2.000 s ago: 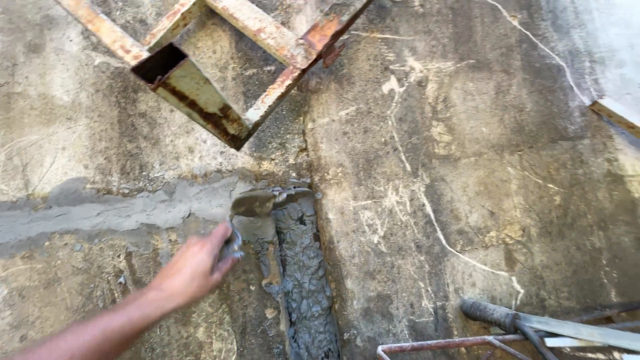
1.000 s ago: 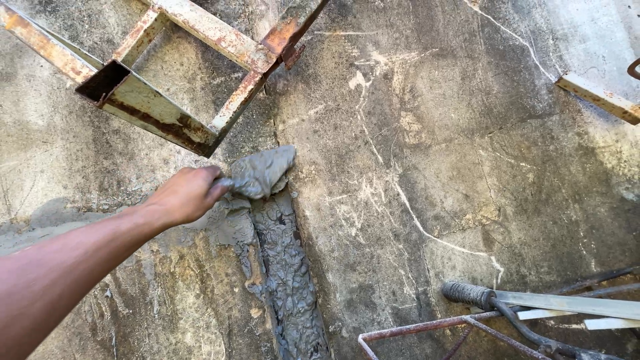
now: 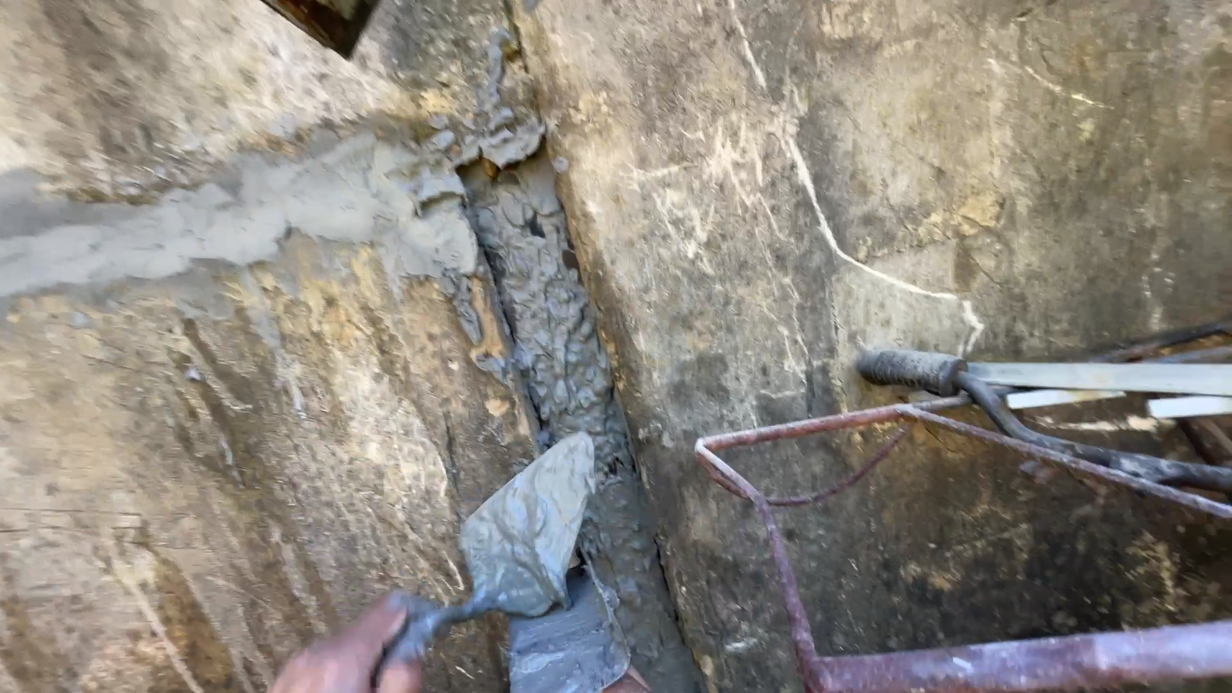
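My left hand [image 3: 346, 650], at the lower left, grips the handle of a pointed trowel [image 3: 529, 529] coated in wet grey mortar. The blade lies over the left edge of a vertical groove packed with rough mortar [image 3: 553, 327]. Just under the blade is a flat, mortar-covered tool [image 3: 568, 640]. A sliver of my right hand [image 3: 628, 682] shows at this tool's lower edge, holding it; the rest is out of frame. A smoother band of mortar [image 3: 318, 197] runs left from the groove across the stained concrete wall [image 3: 914, 183].
A reddish metal frame [image 3: 770, 520] juts in at the lower right. Above it are a dark bar with a wrapped end [image 3: 910, 371] and pale flat strips [image 3: 1097, 377]. The corner of a rusty metal bracket [image 3: 332, 24] hangs at the top left.
My left hand and the trowel have moved from the top of the groove down along it. The flat tool and part of my right hand have come into view. The view has shifted downward.
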